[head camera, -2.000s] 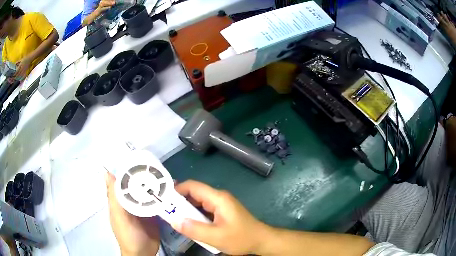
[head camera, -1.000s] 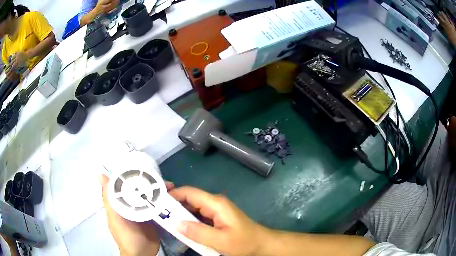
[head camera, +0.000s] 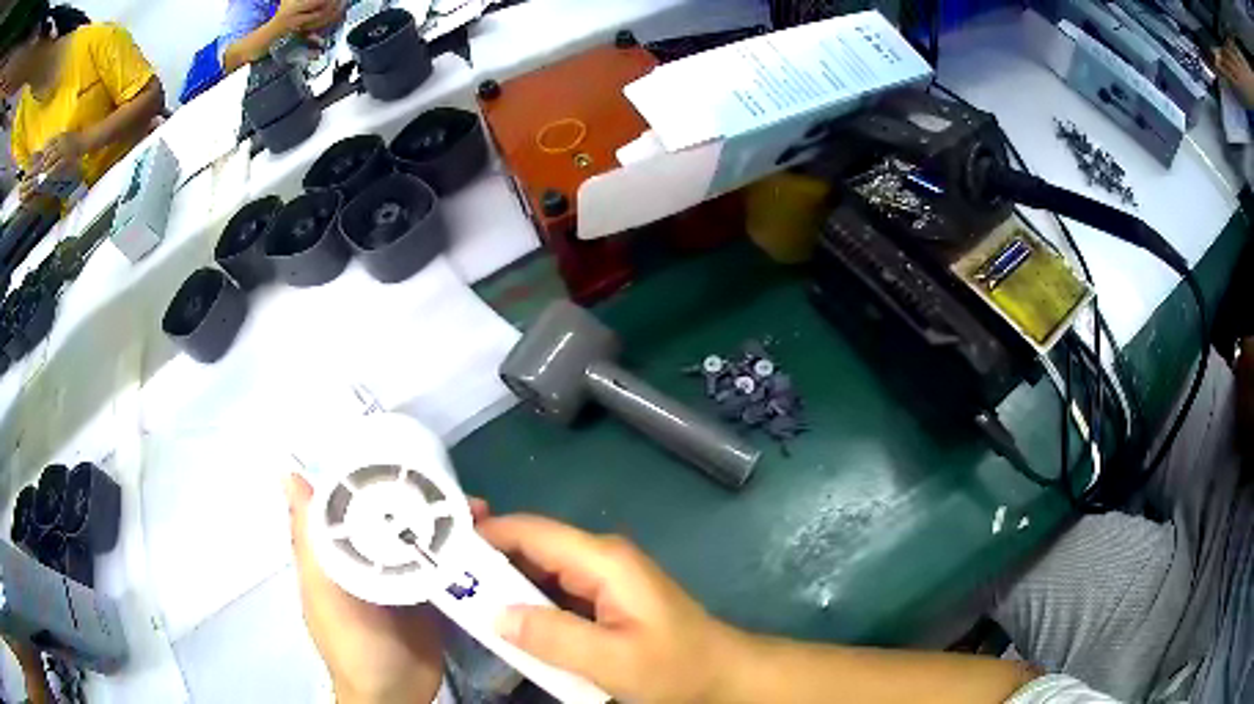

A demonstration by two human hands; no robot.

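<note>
A white handheld fan (head camera: 389,520) is held at the lower left centre, its round slotted head facing up and a small dark mark on its neck. My left hand (head camera: 360,635) is closed around the head from the left and below. My right hand (head camera: 605,598) grips the handle, thumb on top; the handle's end is cut off by the lower edge. A dark grey handheld fan (head camera: 626,399) lies on the green mat (head camera: 880,550) beyond my right hand. Small dark parts (head camera: 756,392) lie in a loose pile to its right.
Black cups (head camera: 305,234) stand on white paper (head camera: 330,337). A red-brown box (head camera: 564,117) and an open retail box (head camera: 756,117) are at the back. A soldering station (head camera: 921,275) with a yellow sponge tray (head camera: 1029,286) and cables is at right. A person in yellow (head camera: 90,90) is at upper left.
The fan head has shifted slightly left and down, then back a little to the right. Both hands keep their hold. The view has shifted slightly.
</note>
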